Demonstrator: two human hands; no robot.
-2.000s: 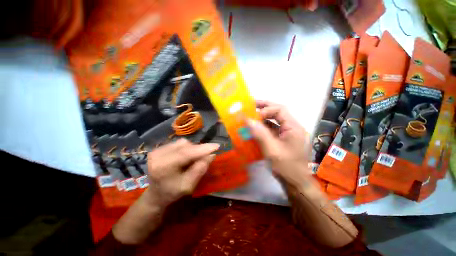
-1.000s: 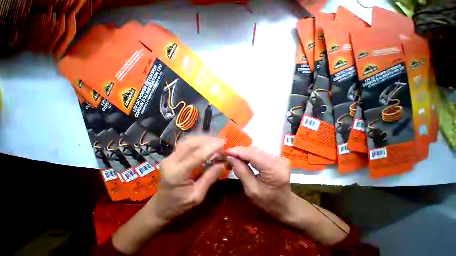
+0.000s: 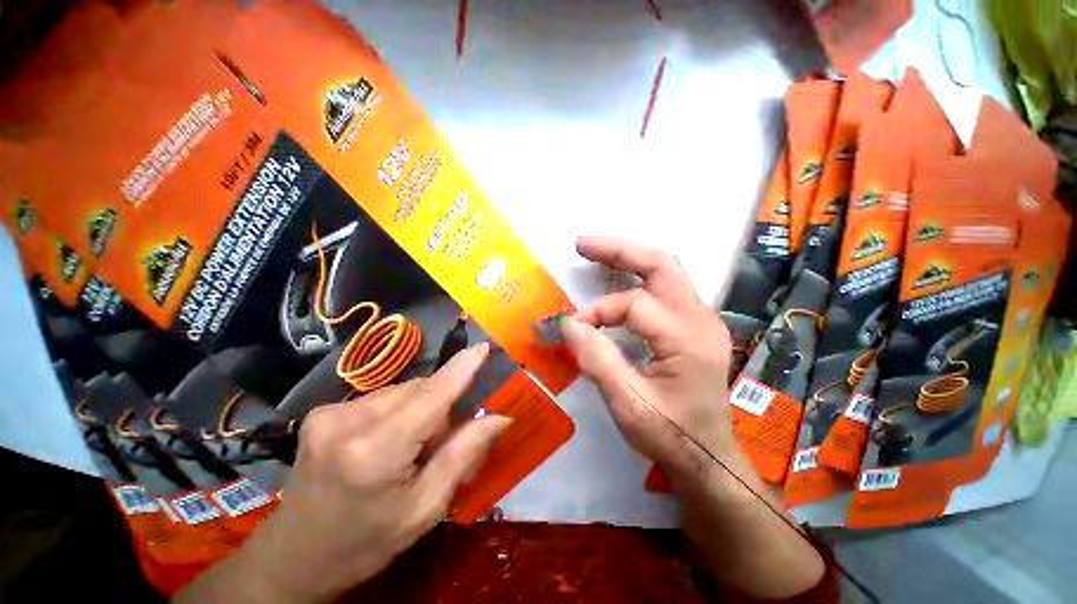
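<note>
A flat orange and black carton (image 3: pixel 266 271) with a coiled orange cord picture lies on top of a fanned set at the left. Its yellow side panel (image 3: pixel 437 224) faces right. My left hand (image 3: pixel 384 454) lies on the carton's lower part, fingers apart, pressing on it. My right hand (image 3: pixel 650 348) pinches a small dark shiny sticker (image 3: pixel 553 325) between thumb and index finger, at the lower end of the yellow panel. Whether the sticker touches the panel fully cannot be told.
A loose overlapping pile of cartons (image 3: pixel 945 342) lies at the right on the white table (image 3: pixel 591 118). Short red lines (image 3: pixel 653 94) show at the far side. Crumpled yellow-green wrapping (image 3: pixel 1039 59) is at the far right. A thin dark thread runs along my right forearm.
My hands were together below the cartons a second ago. Now my left hand is on the carton and my right hand has moved up to the yellow panel with the sticker. The view is closer.
</note>
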